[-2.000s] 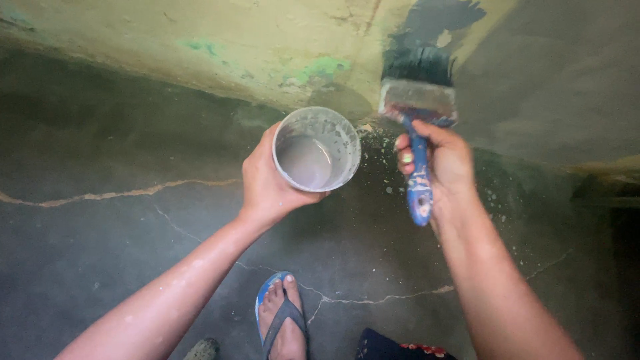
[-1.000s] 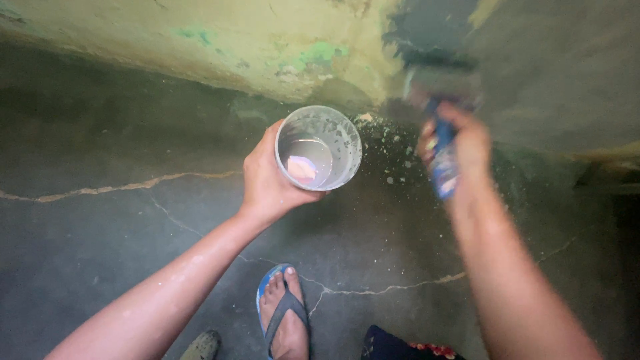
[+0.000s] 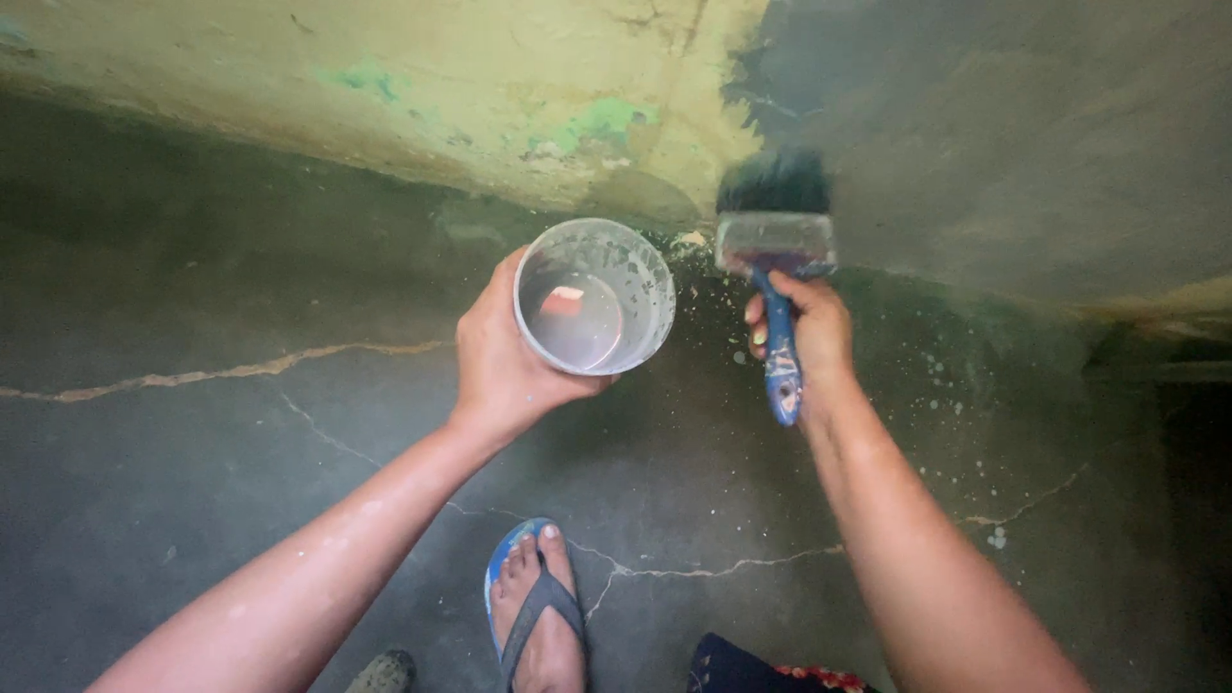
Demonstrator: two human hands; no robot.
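Observation:
My left hand point(image 3: 505, 351) is wrapped around a clear plastic tub point(image 3: 645, 318) with a little pale liquid at its bottom and specks on its inner wall. To the right of it, my right hand point(image 3: 808, 327) grips the blue handle of a wide paintbrush point(image 3: 776, 241). The brush's dark bristles point up at the lower part of the wall, by the edge of a dark grey coated area point(image 3: 924, 125). Left of that edge the wall point(image 3: 462, 87) is yellowish with green patches.
A dark concrete floor point(image 3: 241, 481) with long cracks and pale splatters runs below the wall. A foot in a blue flip-flop point(image 3: 539, 616) stands at bottom centre. Dark patterned cloth point(image 3: 741, 669) shows at the bottom edge, and a dark recess point(image 3: 1184, 375) lies at the right.
My right hand with the brush has moved left and a little down since a second ago. The tub stays in my left hand at nearly the same place.

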